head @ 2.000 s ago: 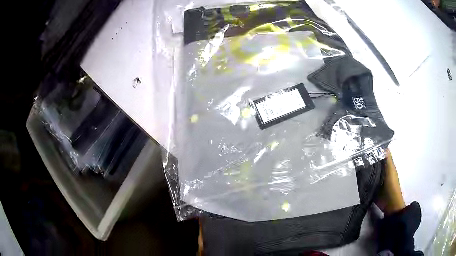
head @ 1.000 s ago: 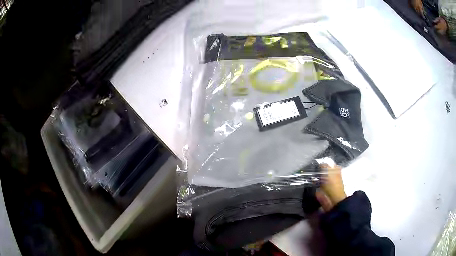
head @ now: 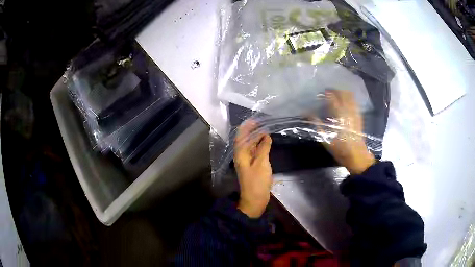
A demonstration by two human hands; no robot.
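A dark grey folded garment lies on the white table inside a clear polybag with yellow print. A pale tissue sheet covers much of the garment. A black-edged hang tag shows through the plastic. My left hand is at the bag's near left edge, thumb and fingers apart around the plastic; its fingertips are partly under shiny film. My right hand is blurred, over or inside the near part of the bag; the plastic crosses it and its exact grip cannot be told.
A light grey tote left of the table holds bagged garments. A white stack of sheets with a dark edge lies at the right. Dark cloth is at the upper left. Shiny plastic shows at the lower right corner.
My left hand has come into view at the bag's near edge. My right hand has moved up onto the bag. The garment's dark near part, collar and tag are now further under the plastic.
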